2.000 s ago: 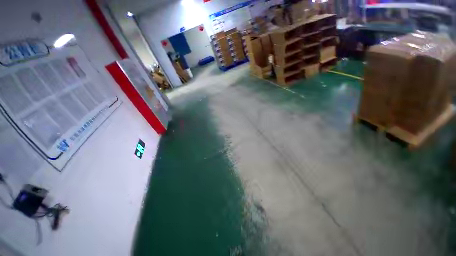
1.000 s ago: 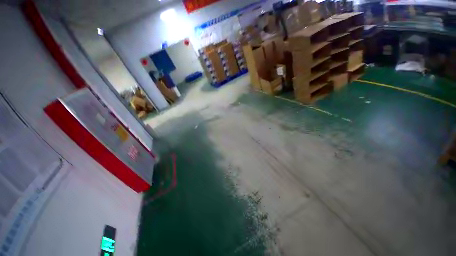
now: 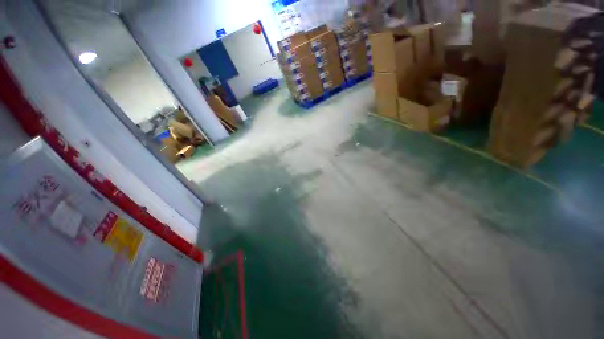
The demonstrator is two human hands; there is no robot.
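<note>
Neither of my hands is in the picture. Nearest in front of me on the left is a grey cabinet (image 3: 99,245) with a red frame, red lettering and a yellow label. A red line (image 3: 242,291) is marked on the floor beside it. The worn green and grey floor (image 3: 371,232) stretches ahead. The view is tilted and partly blurred.
Stacked cartons (image 3: 310,66) stand on a blue pallet (image 3: 331,93) at the back. Open cartons (image 3: 424,112) and a tall brown cardboard stack (image 3: 523,86) stand on the right behind a yellow line (image 3: 463,149). Crumpled cardboard (image 3: 182,136) lies by a doorway on the left.
The view has moved forward along the floor. The red-framed cabinet is now closer at lower left, the wall board and green sign have left view, and the cartons look larger.
</note>
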